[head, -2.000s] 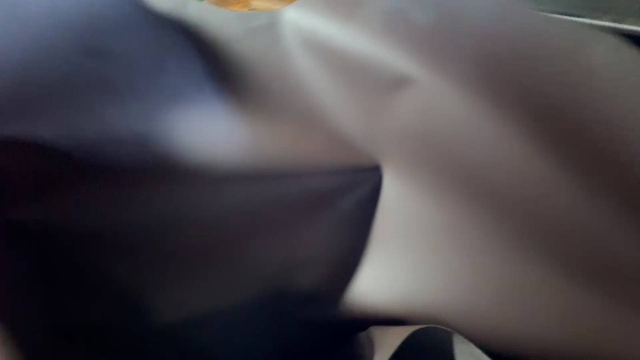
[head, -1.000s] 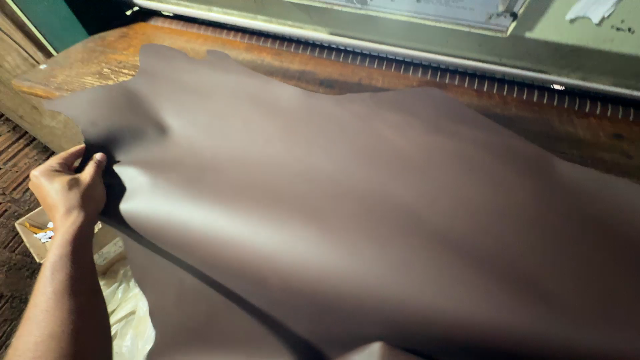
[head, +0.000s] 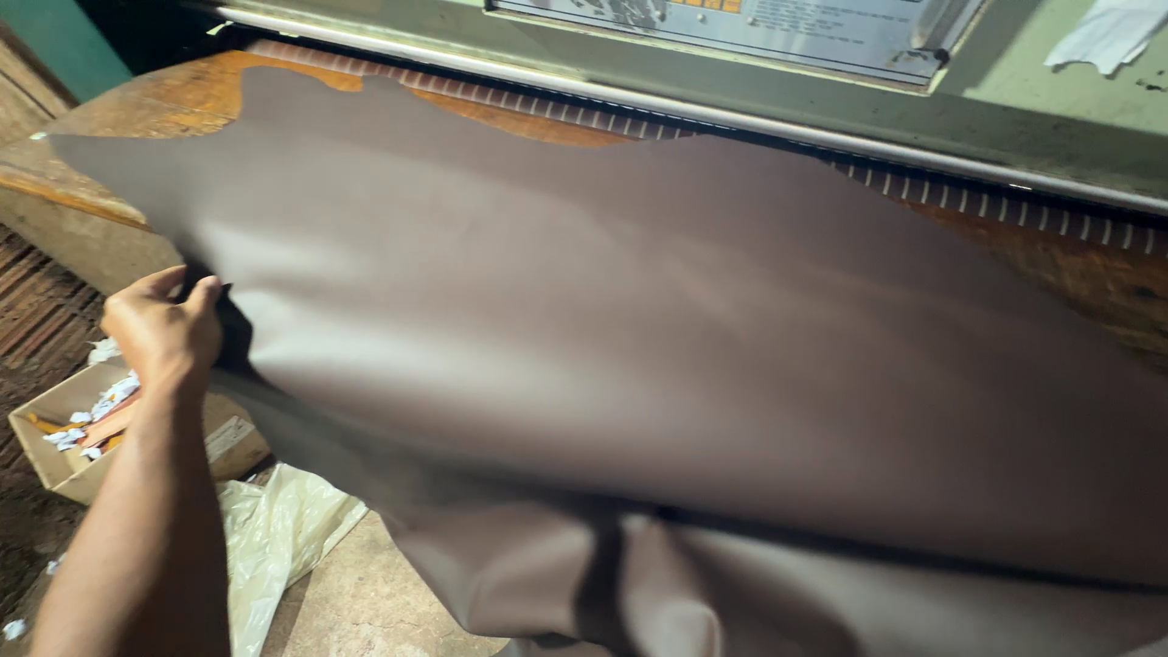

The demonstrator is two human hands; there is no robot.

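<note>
A large sheet of dark brown leather [head: 584, 301] with an irregular outline lies over a wooden table [head: 155, 100] at a green machine. Its near part hangs in folds below the table's front. At the left of the view, my left hand [head: 173, 319] grips the leather's edge between thumb and fingers. My right hand is outside the view.
The machine's metal bar [head: 693, 114] and a striped strip [head: 547, 109] run along the table's back. At lower left, a cardboard box [head: 68, 465] holds scraps, beside a pale plastic bag [head: 283, 529] on the floor [head: 365, 593].
Two seconds ago the leather was a blur filling most of the view. Since one second ago, its far edge has shifted toward the machine, covering part of the striped strip; my left hand still grips it.
</note>
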